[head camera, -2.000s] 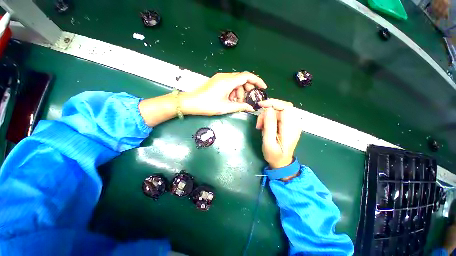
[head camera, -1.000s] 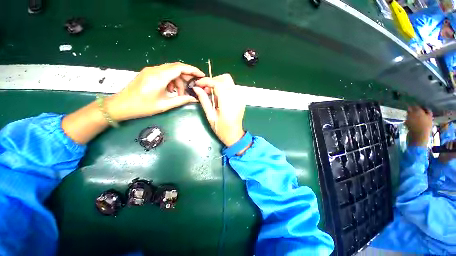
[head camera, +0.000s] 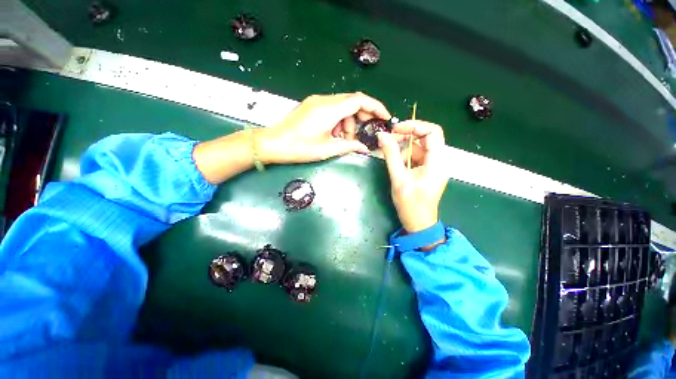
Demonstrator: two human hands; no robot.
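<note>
My left hand (head camera: pixel 315 133) holds a round black module (head camera: pixel 373 133) between thumb and fingers over the white rail. My right hand (head camera: pixel 419 170) has its thumb and fingertips at the module's right edge and holds a thin tan stick (head camera: pixel 412 133), which points up past the fingers. One round module (head camera: pixel 299 195) lies on the green bench just below my hands. Several more modules (head camera: pixel 267 266) lie side by side nearer to me. A blue strap (head camera: pixel 419 237) is around my right wrist, with a thin cord hanging down.
Beyond the white rail (head camera: pixel 178 84), modules (head camera: pixel 365 52) lie spaced out on the dark green belt, with small white flecks. A black blister tray (head camera: pixel 597 285) is at the right. A dark flat object (head camera: pixel 31 159) is at the left. A blue sleeve shows at the bottom right corner.
The view swung right and came back. The stick now shows upright in my right hand, unlike two seconds ago. Belt modules sit slightly further right than then. Both hands remain at the held module.
</note>
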